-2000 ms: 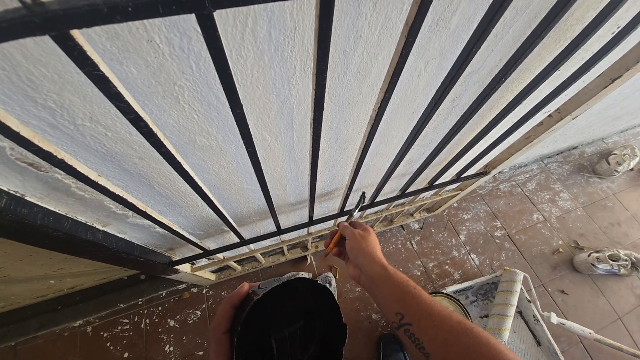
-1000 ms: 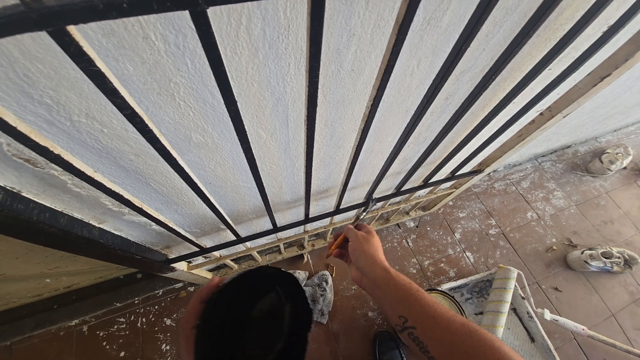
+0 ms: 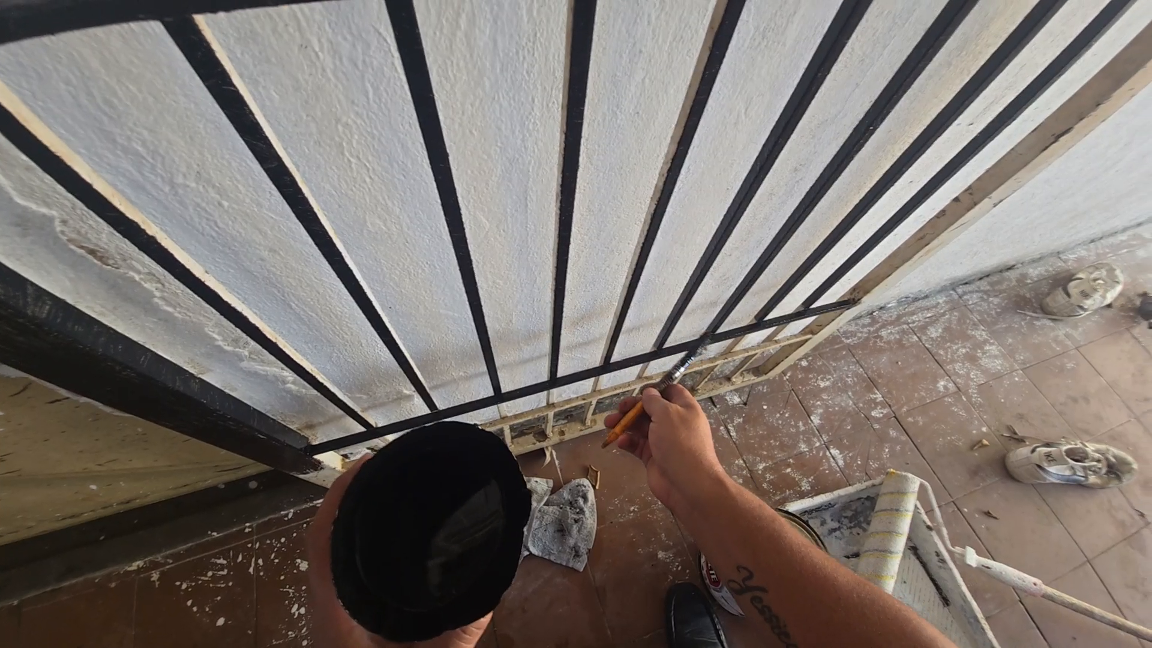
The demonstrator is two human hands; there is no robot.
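Note:
My right hand (image 3: 670,441) grips a thin paintbrush (image 3: 637,412) by its orange handle. The bristle end touches or nearly touches the black lower rail (image 3: 594,371) of a metal gate, where an upright bar meets it. My left hand (image 3: 331,549), mostly hidden, holds a round container of black paint (image 3: 427,531) below the rail. The gate's upright bars (image 3: 567,180) are black on their faces, with cream paint on some sides. Below the black rail, a cream lower section (image 3: 558,423) shows short bars.
A roller tray (image 3: 954,576) with a paint roller (image 3: 891,531) lies at lower right, partly behind my forearm. Paint-marked shoes (image 3: 1071,463) rest on the spattered tile floor (image 3: 846,432). A stained rag (image 3: 565,526) lies beside the container. A white textured wall (image 3: 504,117) stands behind the bars.
The paint container has shifted left from beneath the brush, uncovering the rag. The brush tip has moved from above the lower rail down to it.

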